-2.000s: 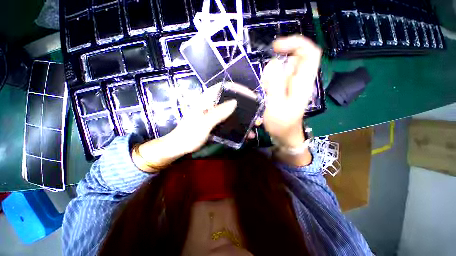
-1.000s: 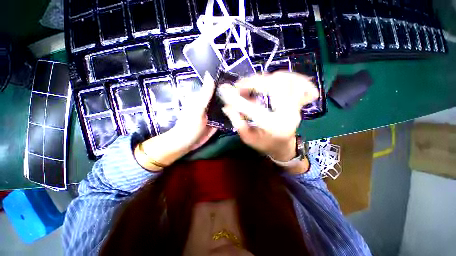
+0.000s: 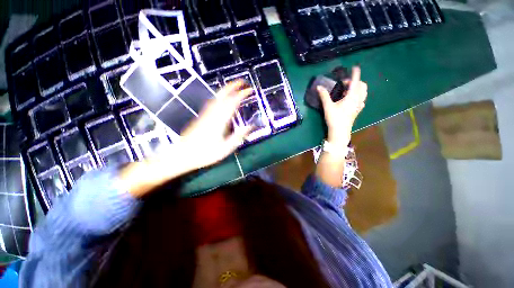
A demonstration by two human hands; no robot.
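My left hand [image 3: 217,126] is blurred over the lower right part of the black parts tray [image 3: 297,115], fingers spread, with nothing visible in it. The adhesive sheet [image 3: 147,90] lies on the tray beside this hand, its white empty liner grid [image 3: 181,34] at the top. My right hand [image 3: 345,107] is right of the tray on the green surface, thumb and fingers around part of a crumpled dark cloth [image 3: 317,90]. The cloth's edges blur near the fingertips. Frame parts [image 3: 273,79] with bright rims lie in the tray pockets.
Another stack of black trays [image 3: 360,25] stands at the upper right. A spare adhesive sheet [image 3: 12,191] lies at the left edge. White liner scraps [image 3: 352,171] hang by my right wrist at the table edge. A cardboard box [image 3: 369,191] is below.
The view has turned, shifting the tray left. My hands have separated; the frame part between them is no longer visible there. My right hand has moved right to the cloth, which is now bunched.
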